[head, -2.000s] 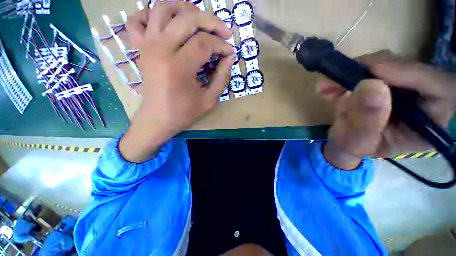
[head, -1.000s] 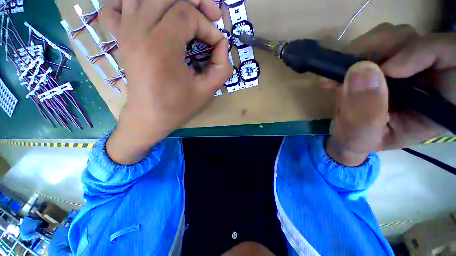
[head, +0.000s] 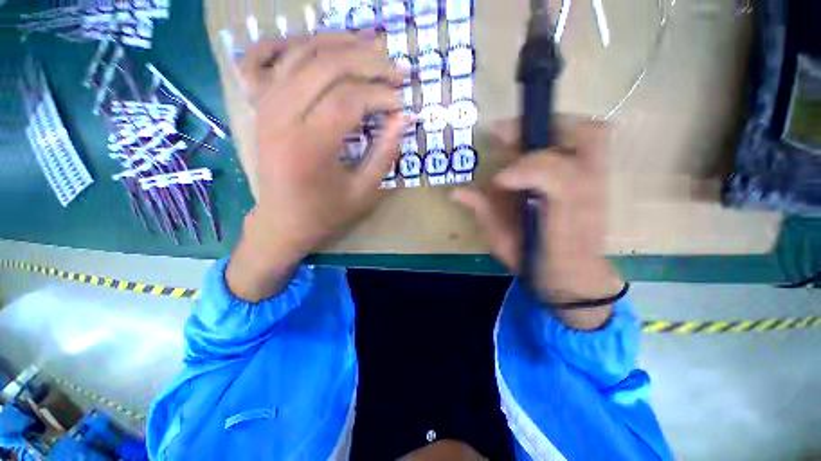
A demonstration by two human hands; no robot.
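White LED boards (head: pixel 434 117) with dark-ringed round spots lie in rows on the brown cardboard. My left hand (head: pixel 324 135) is over their left side; dark lead wires (head: pixel 358 144) show in the hollow of its curled fingers. My right hand (head: pixel 563 198) is right of the boards and holds the black soldering iron (head: pixel 537 99) upright in the picture, its tip end pointing away from me. The hand and iron are blurred, and the tip is hard to make out. My left hand hides part of the boards and most of the narrow strip boards (head: pixel 282 27).
Wired strip pieces (head: pixel 148 135) and a slatted white strip panel (head: pixel 56 149) lie on the green surface at left. Thin white strips (head: pixel 601 22) and a looped thin wire (head: pixel 650 72) lie upper right. A dark box (head: pixel 774 108) stands far right. A person in blue is lower left.
The soldering iron has swung from pointing left at the boards to pointing away from me. My right hand has moved left and turned. The view has shifted, showing the dark box at right.
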